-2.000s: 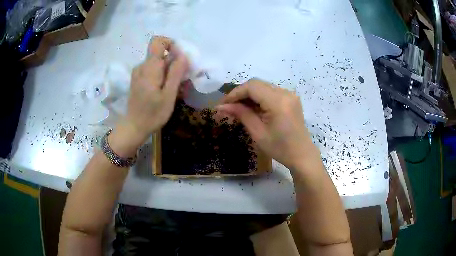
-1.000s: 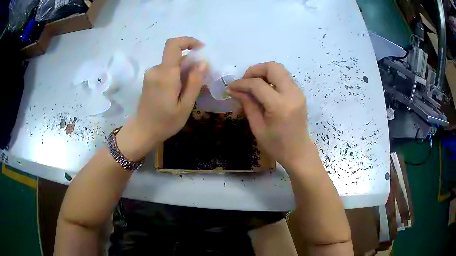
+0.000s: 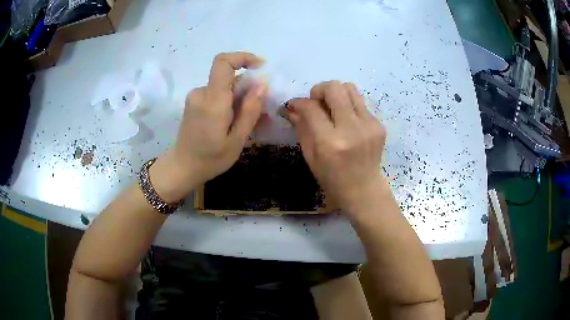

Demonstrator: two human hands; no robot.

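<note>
My left hand point(image 3: 215, 119) holds a frosted white translucent piece point(image 3: 274, 128) above the back edge of the parts tray. The piece is blurred and partly hidden by the fingers. My right hand point(image 3: 340, 134) is at the piece's right side, thumb and fingertips pinched together on a tiny dark fastener point(image 3: 287, 105). The shallow brown carton tray point(image 3: 269, 213) lies below both hands, heaped with small dark fasteners point(image 3: 265, 181). Another white lobed piece point(image 3: 125, 103) with a central hole lies on the table to the left.
Dark specks are scattered over the white table point(image 3: 312, 37), mostly right and lower left. A low brown side box point(image 3: 84, 28) with clear bags is at the upper left. A grey metal bench machine point(image 3: 519, 119) and leaning cardboard sheets point(image 3: 500, 240) are at the right.
Both hands have moved slightly, the left towards the right, and stay close together around the piece. The right hand has turned more back-up. The tray appears slightly higher than two seconds ago.
</note>
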